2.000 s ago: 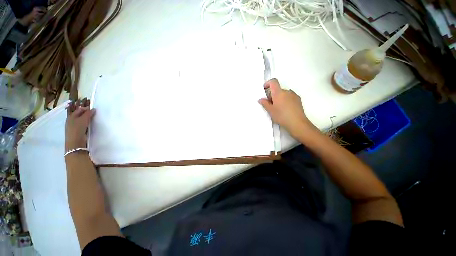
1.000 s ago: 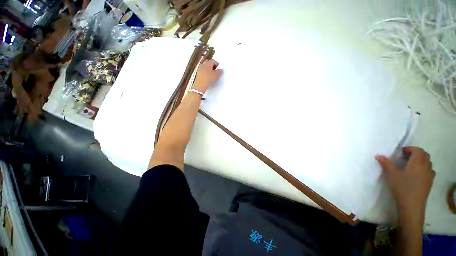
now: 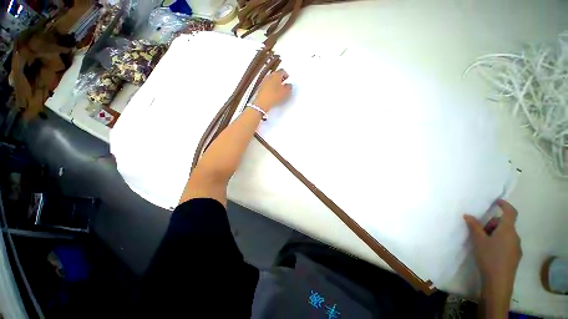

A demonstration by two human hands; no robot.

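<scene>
A large white-backed panel [image 3: 386,137] lies on the white table in front of me, with a brown edge strip [image 3: 330,202] along its near edge. My left hand [image 3: 274,90] is at the panel's left end, its fingers bent over the edge; whether they grip it is hard to tell. My right hand [image 3: 495,240] is at the panel's right end, with thumb and forefinger on its edge. To the left lie stacked curved white panels [image 3: 168,112] with brown strips [image 3: 233,103] along their right side.
A brown strap bundle [image 3: 265,14] lies at the far side. A white strip pile [image 3: 535,103] is at the far right. A round, brown-edged item [image 3: 554,275] is at the right rim. Plastic bags with small pieces [image 3: 134,61] sit at the upper left.
The view has turned left since the first frame, and the bottle has left the picture. Both hands stay at the panel's two ends; the curved panels now show more fully.
</scene>
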